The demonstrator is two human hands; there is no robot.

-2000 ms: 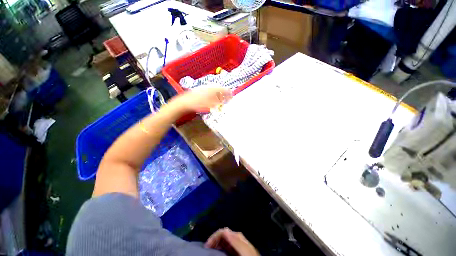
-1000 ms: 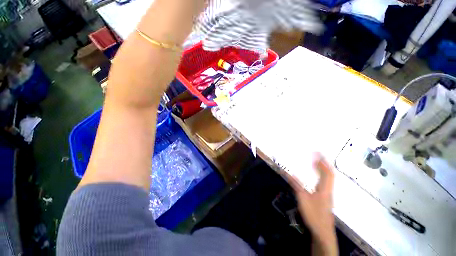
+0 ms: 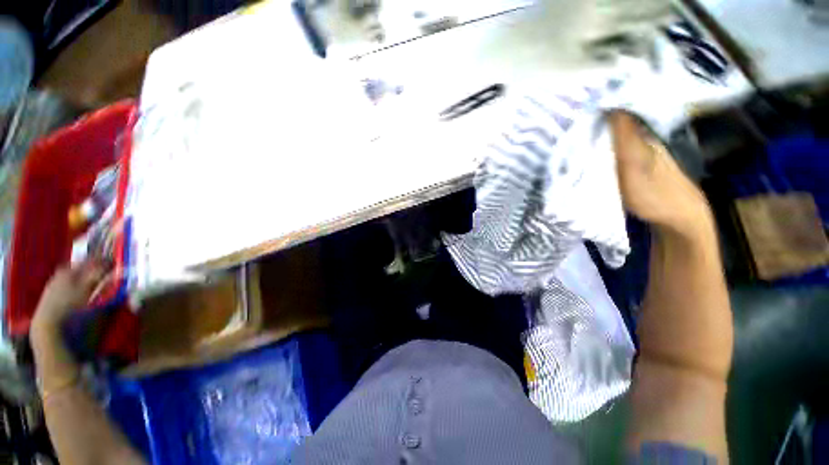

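A striped knit top (image 3: 532, 209) hangs bunched over the front edge of the white table at the right. My right hand (image 3: 650, 173) is at its right side and grips the cloth; its fingertips are partly hidden. More striped cloth (image 3: 577, 354) hangs below, beside my lap. My left hand (image 3: 73, 291) is blurred at the front rim of the red basket (image 3: 64, 168) at the far left; whether it holds anything cannot be told.
Black thread snips (image 3: 473, 102) lie on the white table (image 3: 273, 154). Black-handled scissors (image 3: 698, 50) lie at the upper right. The blurred sewing machine (image 3: 582, 32) is at the top. A blue crate (image 3: 318, 386) with clear plastic bags is at the lower left. Cardboard boxes are under the table.
The view has turned right and down. Striped cloth lifted above the red basket by my left arm is gone from there. My right hand, empty before, now grips striped cloth. My left hand is low by the basket.
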